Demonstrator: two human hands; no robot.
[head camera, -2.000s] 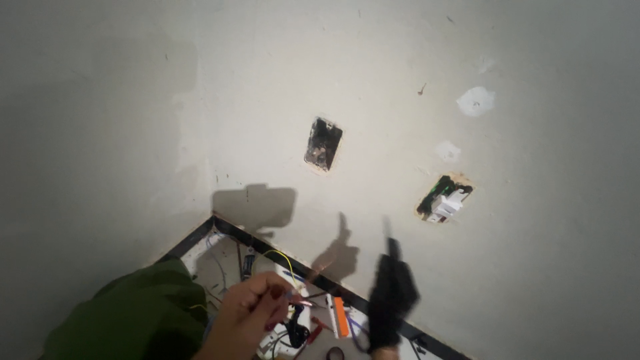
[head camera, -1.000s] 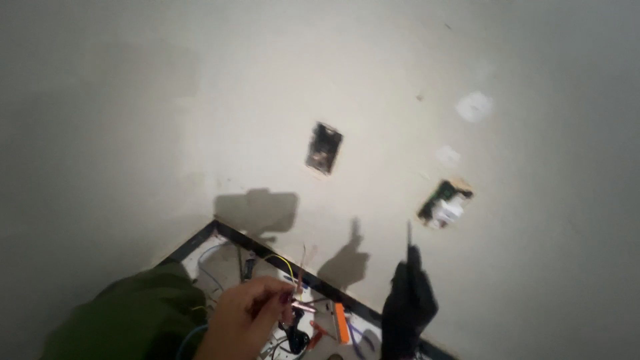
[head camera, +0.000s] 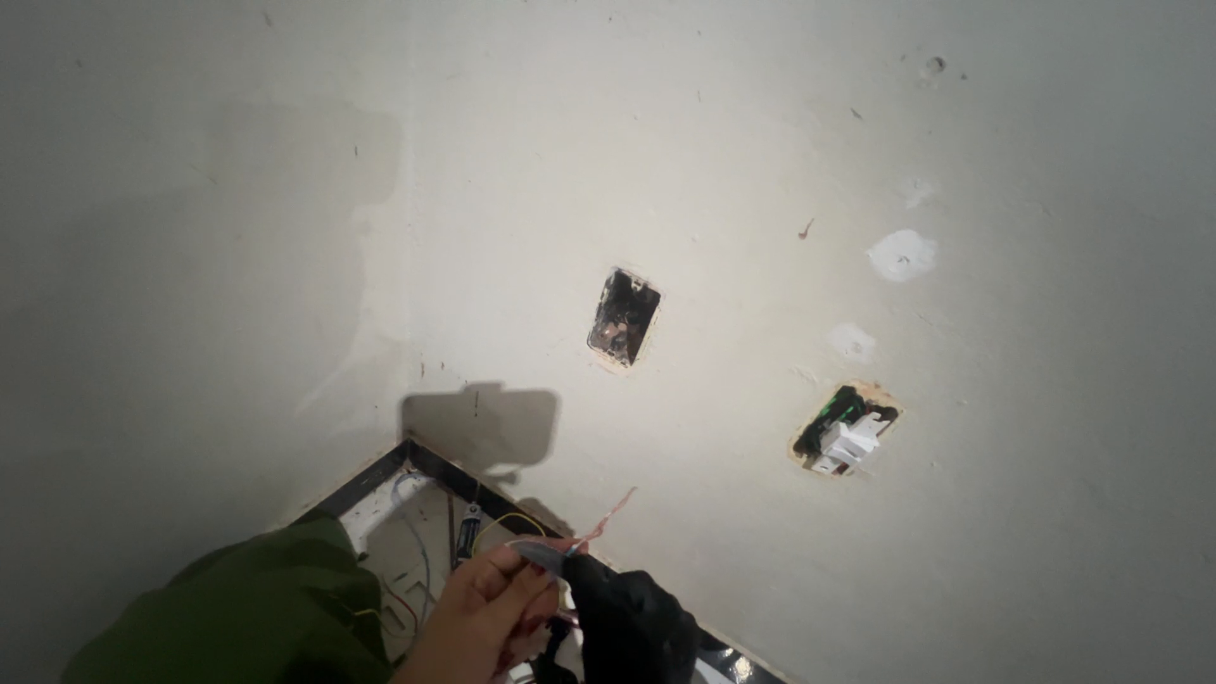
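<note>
My bare left hand (head camera: 494, 608) pinches thin electrical wires (head camera: 608, 518) at the bottom of the view; their pinkish ends stick out up and to the right. In a black glove, my right hand (head camera: 632, 617) grips a knife, whose grey blade (head camera: 540, 556) lies against the wires at my left fingertips. The two hands meet here, and the knife's handle is hidden inside the glove. A yellow wire (head camera: 508, 520) loops just behind my left hand.
An open wall box (head camera: 624, 318) sits above the hands. Right of it, another box holds a loose white socket or switch module (head camera: 848, 442). Black skirting (head camera: 456, 480) meets at the corner. A blue-labelled tool or cylinder (head camera: 467, 534) and loose wires lie on the floor.
My gloved right hand has moved left to my left hand, and the blade now rests at the wires. Earlier it stood apart with the blade pointing up.
</note>
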